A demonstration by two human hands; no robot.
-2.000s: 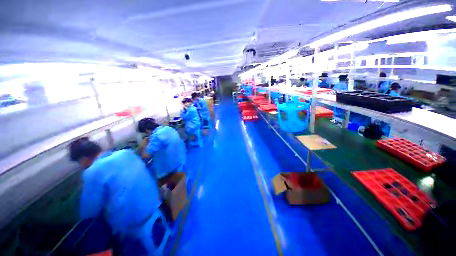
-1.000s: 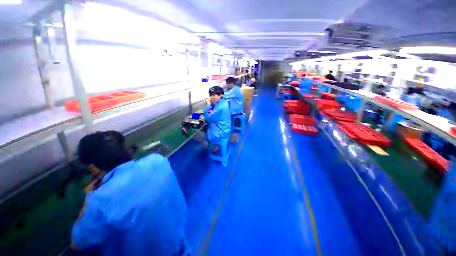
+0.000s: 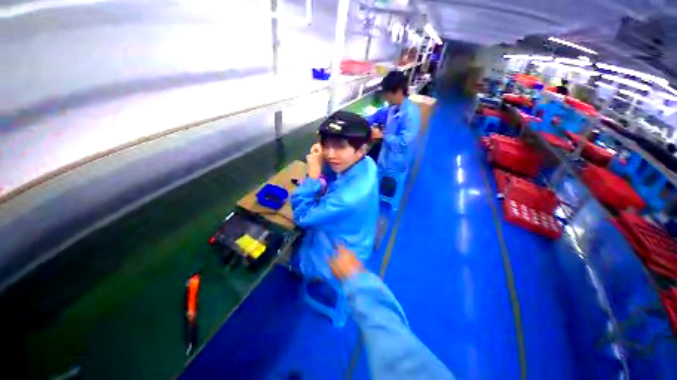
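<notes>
My right hand [image 3: 345, 263] is stretched forward, small and blurred, in front of the blue smock of a seated person [image 3: 345, 200]. Whether it touches the smock or holds anything cannot be told. My left hand is not in view. An orange-handled tool [image 3: 192, 297] lies on the green bench top [image 3: 141, 297] at the lower left. Beyond it is a black container or device [image 3: 239, 231] with a yellow patch on it. A blue parts dish [image 3: 272, 196] stands on a brown work board [image 3: 286, 182] beside the seated person.
The seated person faces this way with a hand raised to the head. Another person [image 3: 401, 133] in blue sits behind. A blue stool [image 3: 326, 306] is under the nearer person. Red crates [image 3: 531, 206] stand on the right across the blue floor aisle [image 3: 453, 282]. A shelf edge [image 3: 148, 137] runs along the left.
The view has moved forward and turned left towards the bench. The nearest person from before is out of view, and the capped person is now close. My right hand and sleeve have come into view.
</notes>
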